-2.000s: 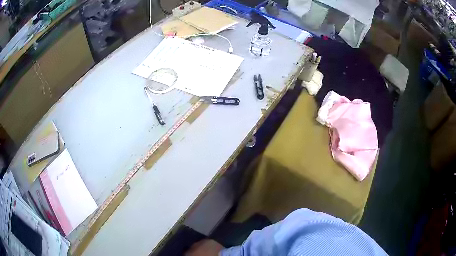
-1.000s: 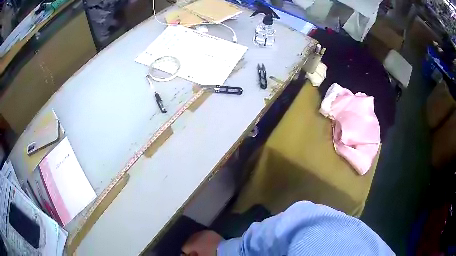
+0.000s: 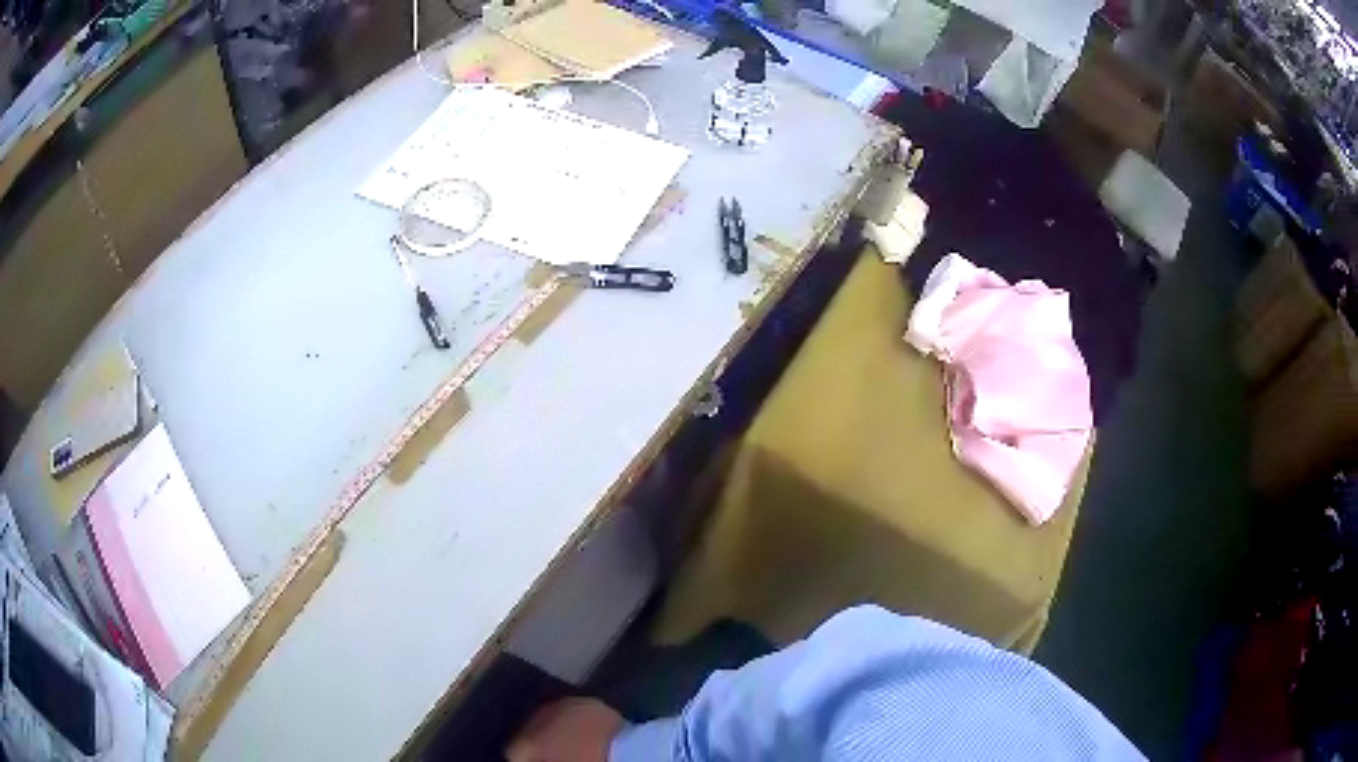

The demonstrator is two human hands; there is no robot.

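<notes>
My right hand [image 3: 569,732] shows at the bottom edge beside the table, at the end of a light blue sleeve. It is partly cut off and its fingers are hidden, so I cannot tell if it holds anything. My left hand is out of view. Nearest is the pale worktable [image 3: 492,551] with a measuring tape [image 3: 425,412] fixed along it over brown tape patches. A pink top [image 3: 1020,390] lies crumpled on the yellow-brown cloth-covered support [image 3: 879,462] at the right.
Black thread snips [image 3: 633,279] and others lie near a paper sheet [image 3: 521,171] with a coiled white cord [image 3: 444,218]. A spray bottle [image 3: 742,93] stands at the far end. A notebook [image 3: 167,548] and a dark phone [image 3: 48,688] on papers are at left.
The view has shifted slightly, so the table and pink top sit a little further left in the picture. The objects keep their places. My right hand stays low by the table.
</notes>
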